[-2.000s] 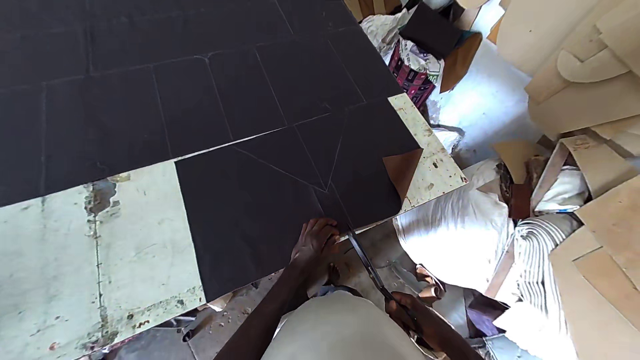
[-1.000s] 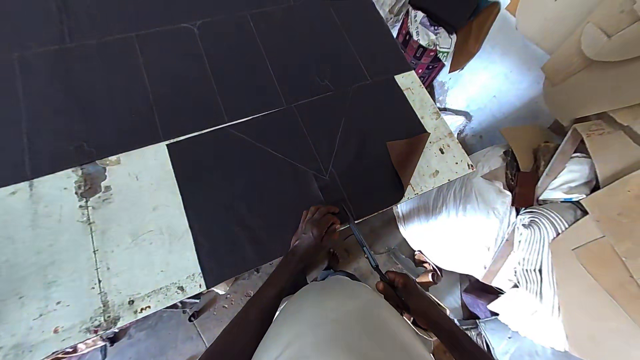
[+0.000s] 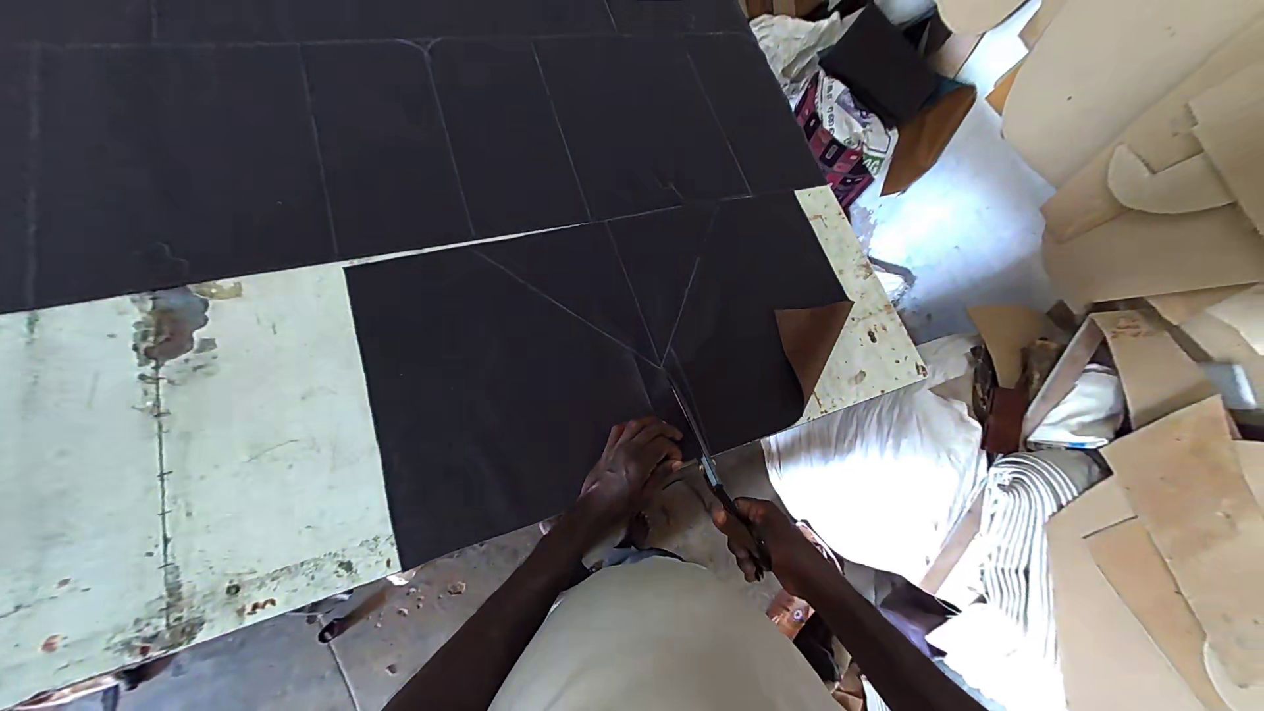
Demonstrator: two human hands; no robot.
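Observation:
A piece of black sheet material (image 3: 494, 395) with drawn lines lies on the near edge of a worn, pale table (image 3: 267, 454). My right hand (image 3: 755, 538) grips the handles of a pair of long scissors (image 3: 706, 459), whose blades lie at a cut in the sheet, near where the drawn lines meet. My left hand (image 3: 637, 459) holds the sheet's near edge, just left of the blades; its fingertips are partly hidden. One corner of the sheet is folded over and shows a brown underside (image 3: 813, 341). A larger black sheet (image 3: 385, 128), also marked with lines, covers the far side.
Cardboard pattern pieces (image 3: 1175, 494) are piled on the right. Between them and the table are a white cloth bundle (image 3: 879, 474) and a striped cloth roll (image 3: 1022, 523). Beyond the table's right end lie black and brown scraps (image 3: 884, 69). Debris dots the floor (image 3: 434, 632) below.
The scissors have moved farther into the sheet, and the cut now reaches closer to the meeting point of the lines. My left hand stays beside the cut at the near edge.

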